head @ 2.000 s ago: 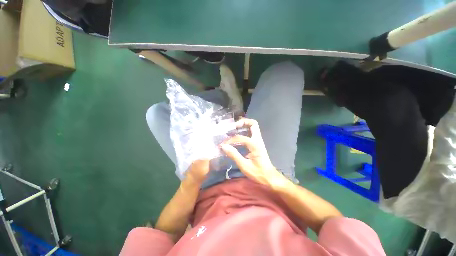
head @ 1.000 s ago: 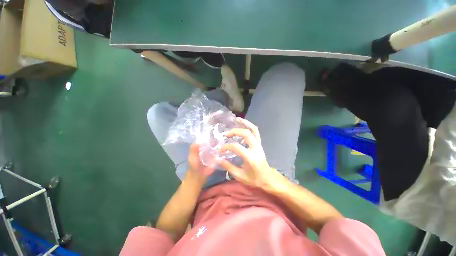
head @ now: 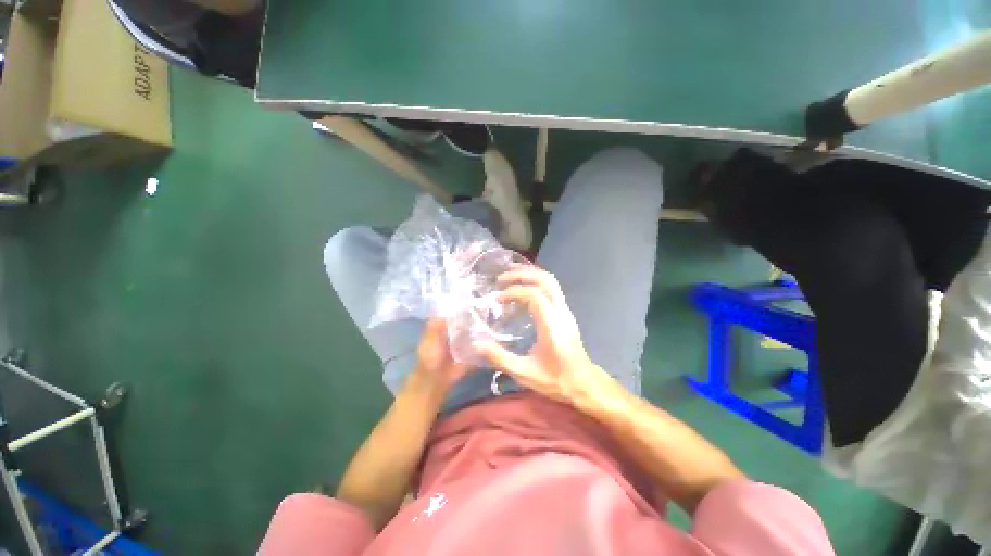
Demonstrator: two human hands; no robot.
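Note:
A clear, crinkly plastic bag (head: 418, 272) is held over my lap, its loose end spreading up and to the left. A clear round part (head: 489, 299) shows at the bag's right side, with a curved rim; whether it is fully inside the film is hard to tell. My left hand (head: 437, 353) holds the bag from below, its fingers mostly hidden behind the film. My right hand (head: 543, 331) curves around the right side of the round part, fingers on top and thumb below.
A green bench (head: 543, 65) spans the top. An open brown carton (head: 114, 87) is at upper left, a wheeled pipe rack (head: 54, 429) at lower left. A blue stool (head: 761, 353) and a seated person's dark-clothed leg (head: 837, 272) are at right.
The bag has gone from spread out and upright to bunched around the round part, which now shows. My right hand has opened from a fingertip pinch to a wider grip.

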